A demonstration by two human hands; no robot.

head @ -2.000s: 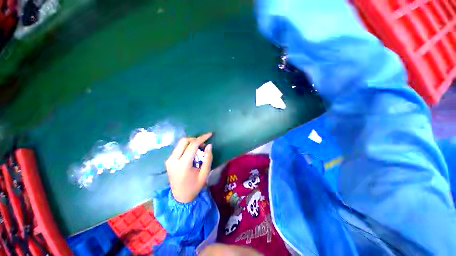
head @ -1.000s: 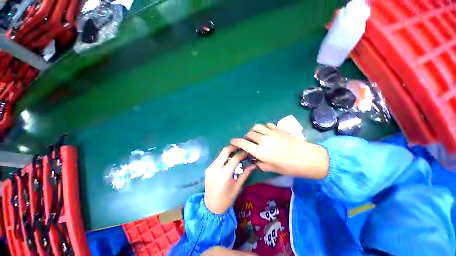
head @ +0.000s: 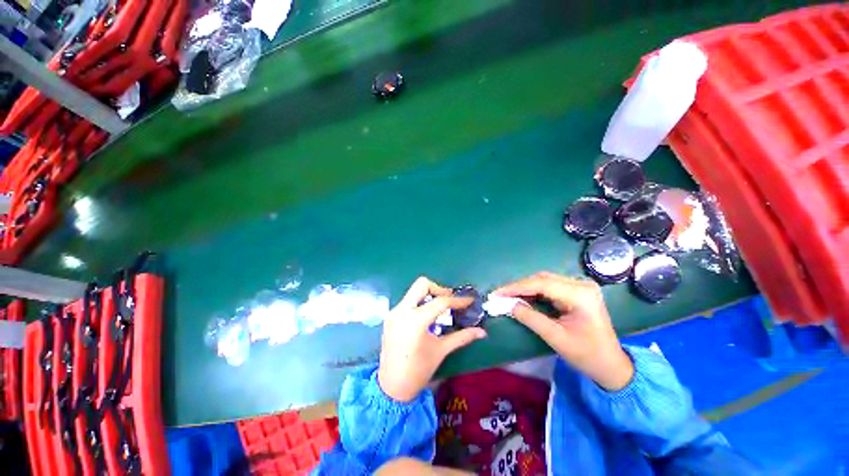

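My left hand (head: 416, 337) holds a round black unit (head: 468, 308) by its rim, low over the green bench near its front edge. A small white and blue piece, likely a film with its tab (head: 441, 318), also sits between the left fingers. My right hand (head: 570, 321) pinches a small white wiping cloth (head: 503, 305) at the right side of the unit. Whether the cloth touches the unit's face cannot be told. Several more black units (head: 610, 257) lie on the bench to the right of my right hand.
A pile of clear films (head: 276, 319) lies at left. A white bottle (head: 655, 100) leans beside red trays (head: 763, 102). A clear bag (head: 691, 223) lies by the units. One black unit (head: 388, 85) sits farther back. Red racks (head: 147, 349) stand at left.
The black unit has come into view between my hands. My right hand has moved right and now holds the white cloth, which lay on the bench before. The view has shifted.
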